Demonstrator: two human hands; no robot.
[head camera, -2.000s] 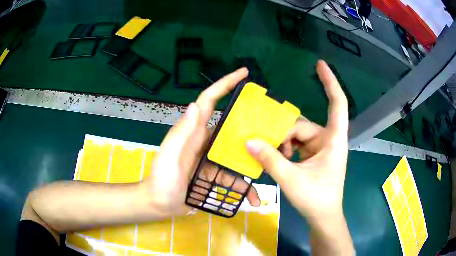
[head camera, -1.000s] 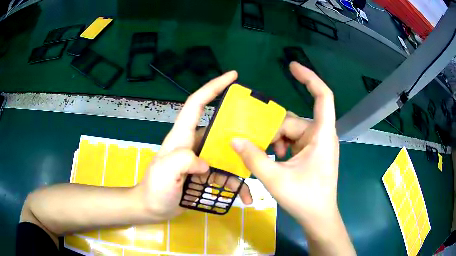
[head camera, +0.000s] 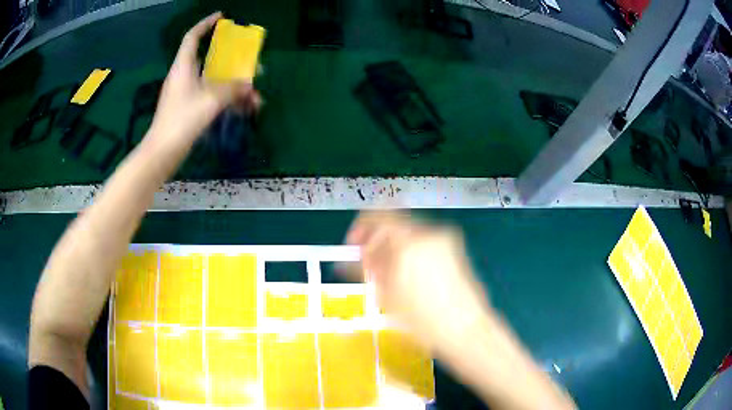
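Observation:
My left hand (head camera: 197, 96) is stretched out over the green belt at the upper left. It holds a phone front housing by the end covered with yellow film (head camera: 233, 52); the rest of the housing is hidden or too dark to make out. My right hand (head camera: 409, 264) is blurred and lies over the upper right part of the film sheet (head camera: 233, 364). Its fingertips are not clear, so I cannot tell if it holds anything. The sheet has rows of yellow pieces, with dark openings in its white backing near my right hand.
Bare black housings (head camera: 401, 108) lie on the belt, and one with yellow film (head camera: 91, 86) lies at the left. The pale belt edge rail (head camera: 321, 192) crosses the view. A grey post (head camera: 610, 104) slants at the right. A spare film sheet (head camera: 656, 296) lies far right.
My left hand has carried the filmed housing up and left, out over the belt. My right hand has let go of it and moved down to the sheet. The belt housings have shifted left in view.

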